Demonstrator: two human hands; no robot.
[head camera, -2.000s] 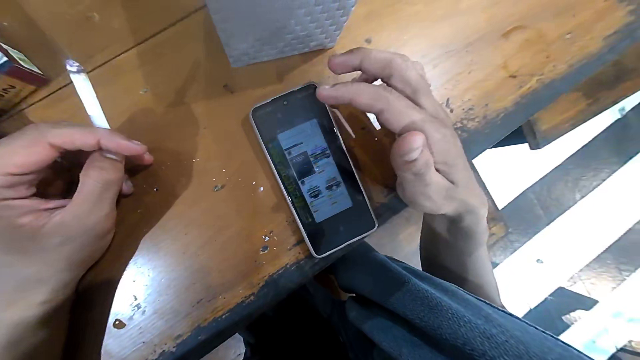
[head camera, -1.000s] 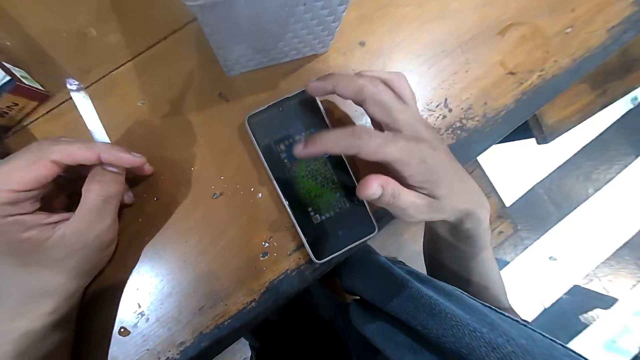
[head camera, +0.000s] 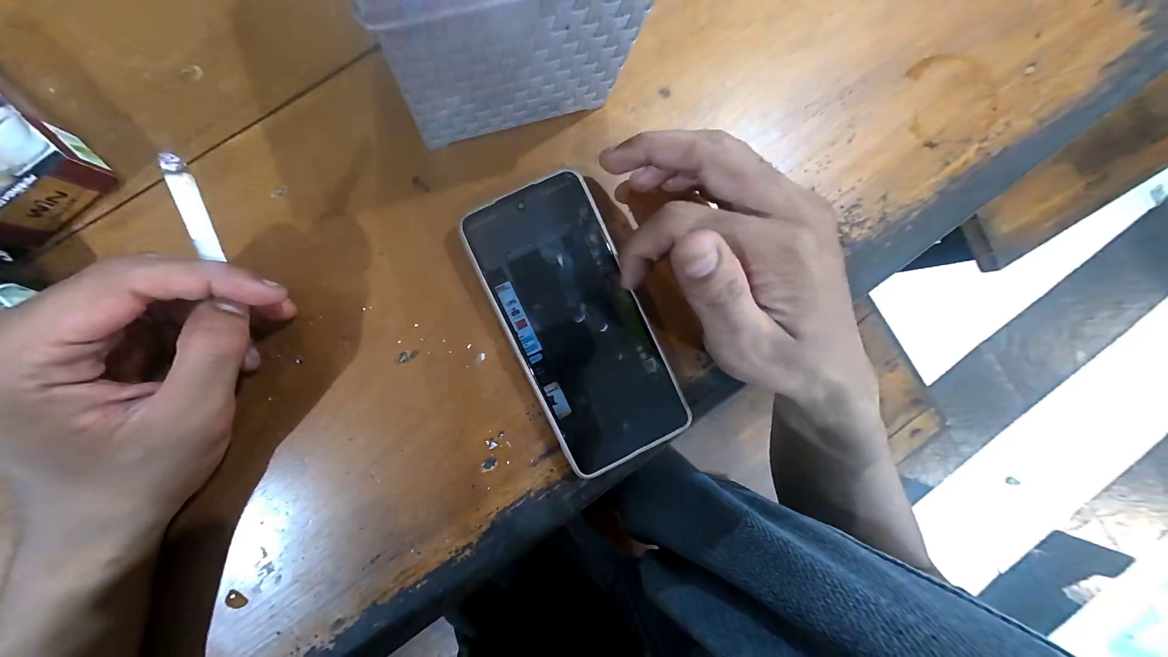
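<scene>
My left hand (head camera: 137, 365) is at the left of the head view, a lit-looking cigarette (head camera: 193, 212) pinched between its fingers and pointing away from me. A smartphone (head camera: 579, 328) in a light case lies screen up near the table's front edge, its dark screen showing small pictures along the left side. My right hand (head camera: 748, 255) hovers at the phone's right edge with fingers curled and apart, gripping nothing. Whether a fingertip touches the phone's edge, I cannot tell.
A grey woven-pattern plastic container (head camera: 520, 82) stands beyond the phone. At the far left is a cigarette pack (head camera: 55, 187). Ash flecks dot the worn wooden table (head camera: 365, 493). My jeans-clad leg (head camera: 785, 566) is below the table edge.
My right hand's fingers have drawn back from over the phone's screen to its right side. The screen's picture has changed. My left hand stays about where it was with the cigarette.
</scene>
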